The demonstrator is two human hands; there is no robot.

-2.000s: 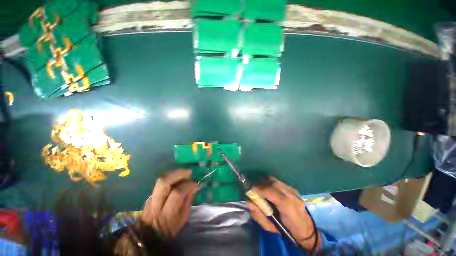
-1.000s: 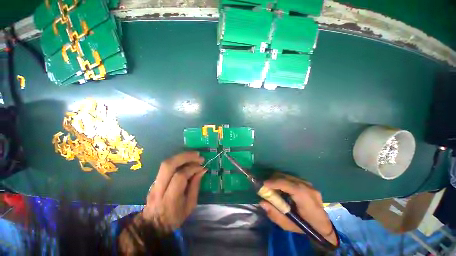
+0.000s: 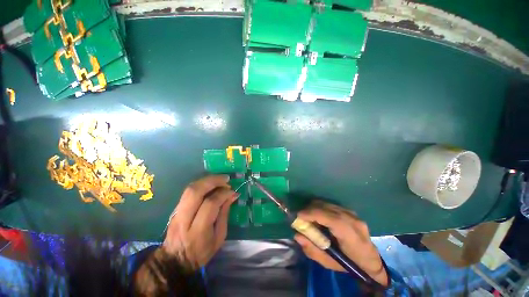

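A green PCB panel [image 3: 270, 185] lies on the mat in front of me, with one orange flex circuit [image 3: 238, 153] on its top row. My left hand [image 3: 200, 217] holds thin solder wire [image 3: 242, 185] between its fingertips; the wire's end reaches the middle row near the panel's centre line, and its tail trails over the hand. My right hand [image 3: 342, 241] holds a soldering iron [image 3: 313, 232] by its tan grip. The iron's tip is at the same spot as the wire's end. My left fingers cover part of the panel's left side.
A heap of loose flex circuits [image 3: 98, 162] lies left. Soldered panels [image 3: 81, 52] are fanned far left; bare panels [image 3: 301, 52] are stacked far centre. A whitish tub [image 3: 426, 174] with silvery bits stands right, near a dark box [image 3: 515, 122]. A cardboard box [image 3: 464, 243] is below the bench.
The view has shifted. The iron's tip has moved from the top row down to the centre of the middle row, and the wire's end is there too. Both hands keep their holds.
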